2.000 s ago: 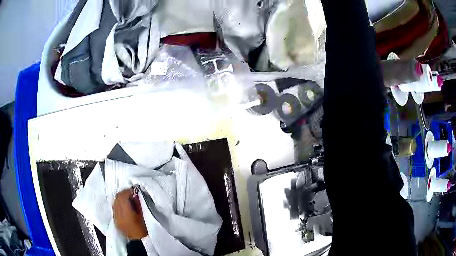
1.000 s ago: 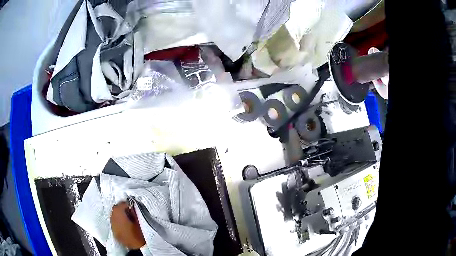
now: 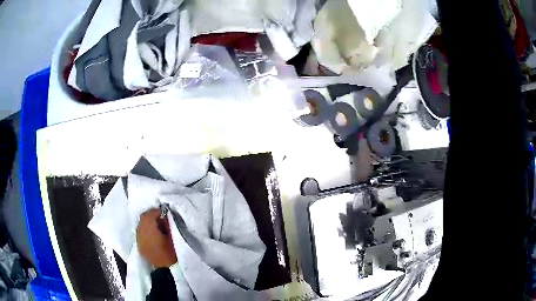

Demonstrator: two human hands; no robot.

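Observation:
A pale grey-white knit garment (image 3: 226,238) lies bunched on the machine table, over the dark inset panels. My left hand (image 3: 157,237) is at its left part, with the fingers partly hidden in the folds, gripping the cloth. My right hand is not in the picture. A dark sleeved arm runs down the right side and hides part of the machine. The overlock machine (image 3: 405,232) stands right of the garment, with its needle area partly visible. The grey-edged cloth plate (image 3: 332,235) lies left of it.
A tub at the back left holds grey and white cut pieces (image 3: 106,64). Clear plastic (image 3: 214,67) lies beside it. Tape rolls (image 3: 342,119) sit behind the machine. A large dark spool (image 3: 432,79) stands at the back right. A blue crate edge (image 3: 36,176) runs along the left.
The view has shifted slightly. The dark sleeved arm is farther right than two seconds ago, uncovering more of the machine and the spool. My left hand stays on the garment.

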